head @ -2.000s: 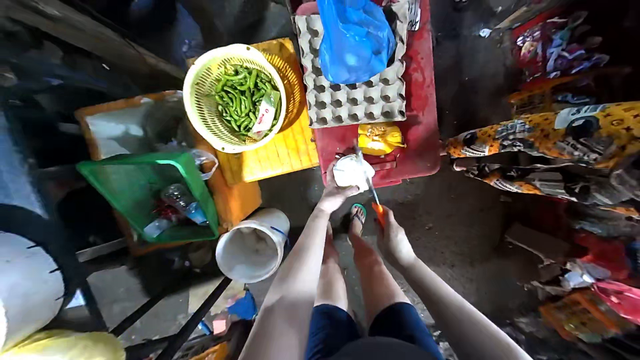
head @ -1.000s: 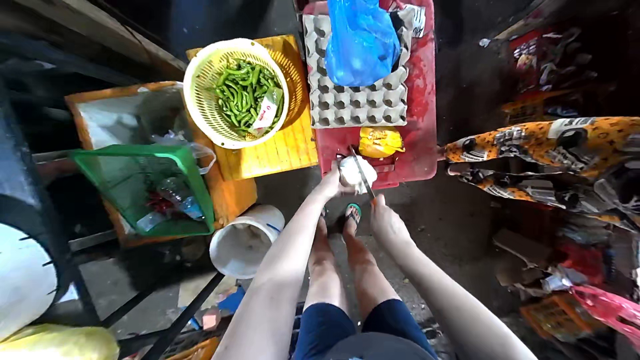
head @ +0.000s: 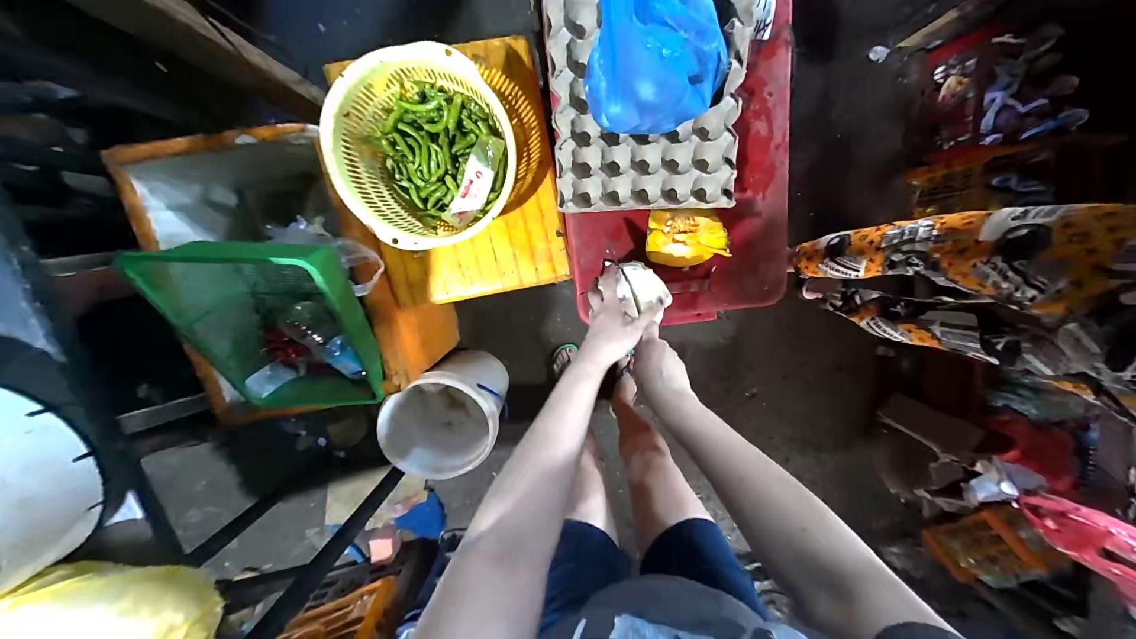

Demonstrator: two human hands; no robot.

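A rounded white piece of produce (head: 642,289), its kind not clear, is held by my left hand (head: 612,324) at the near edge of the red table (head: 765,195). A knife's dark blade (head: 628,286) lies across or in the white piece. Just below it, my right hand (head: 661,366) is closed around the knife's handle, which the fingers hide. A yellow plastic packet (head: 685,238) lies on the table beyond the white piece. Behind that, a grey egg tray (head: 646,169) carries a blue plastic bag (head: 657,67).
Left of the table, a pale yellow basket (head: 333,146) of green chili peppers (head: 430,151) stands on a yellow wooden surface (head: 497,266). Further left are a green basket (head: 377,328) and a white bucket (head: 444,426). Orange patterned plastic (head: 958,248) extends in from the right.
The knife has turned, its blade now more upright in view and its handle hidden by my right hand. My right hand has come closer to my left hand.
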